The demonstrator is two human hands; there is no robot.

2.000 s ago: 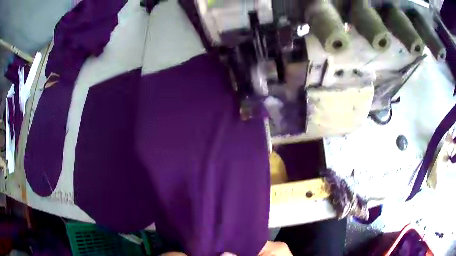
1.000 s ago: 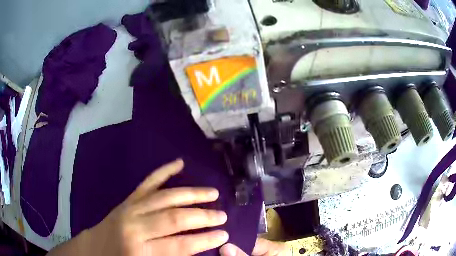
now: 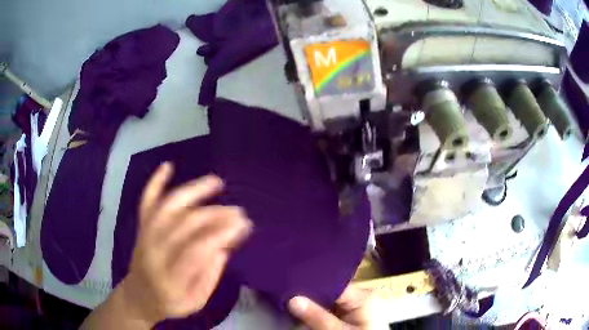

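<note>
A dark purple cut panel [image 3: 278,193] lies at the overlock machine [image 3: 342,71], its right edge by the presser foot and needle area [image 3: 368,171]. My left hand [image 3: 187,245] is open and blurred over the panel's left part, fingers apart; whether it touches the cloth I cannot tell. My right hand [image 3: 332,312], partly cut off by the bottom edge, pinches the panel's near edge, thumb on top. Another purple panel [image 3: 148,174] lies partly under my left hand and this panel.
Gathered purple pieces [image 3: 123,77] with a tan tie strip [image 3: 77,138] lie at left, more purple cloth [image 3: 242,38] behind. Four tension knobs [image 3: 445,119] stick out at right. A yellow metal bracket [image 3: 387,283] and a tangle of thread [image 3: 445,287] are at the table's front edge.
My left hand has lifted from lying flat on the panel. The panel has turned and its rounded outline now shows beside the needle area. My right hand shows more, at its near edge. The view has shifted.
</note>
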